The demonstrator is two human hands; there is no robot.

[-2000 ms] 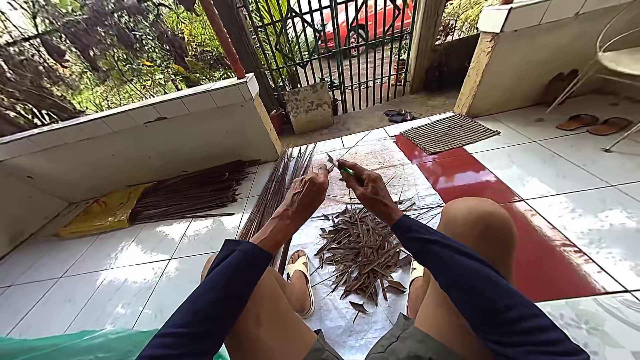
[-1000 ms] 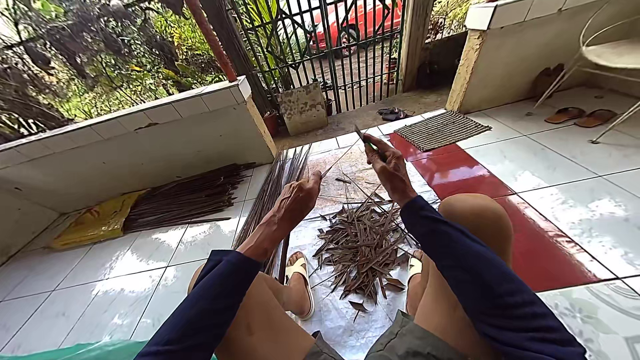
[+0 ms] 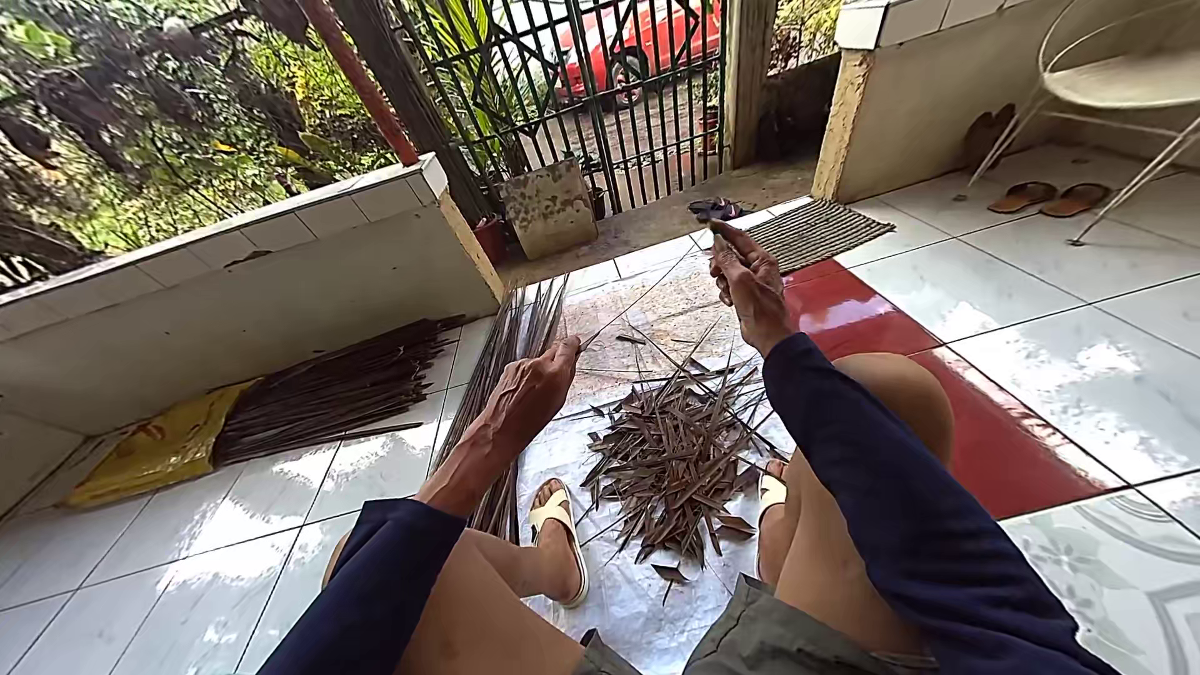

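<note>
My left hand (image 3: 534, 394) pinches one end of a thin leaf midrib (image 3: 647, 292), which slants up and right to my right hand (image 3: 750, 281). The right hand is closed around something small, probably a knife, largely hidden by the fingers. Below the hands, between my sandalled feet, lies a pile of brown dried leaf scraps (image 3: 670, 459) on a pale plastic sheet (image 3: 637, 623). A bundle of long thin strips (image 3: 478, 441) lies on the floor just left of the sheet, partly behind my left forearm.
Dark dried leaves (image 3: 328, 389) lie on a yellow sack (image 3: 164, 450) by the left wall. Beyond stand a metal gate (image 3: 600, 112) and a stone slab (image 3: 548, 208). A ribbed doormat (image 3: 820, 234), brown slippers (image 3: 1050, 198) and a wire chair (image 3: 1125, 84) are at the right.
My hands were close together two seconds ago. They are now far apart, the right one farther right and forward, with the thin midrib stretched between them.
</note>
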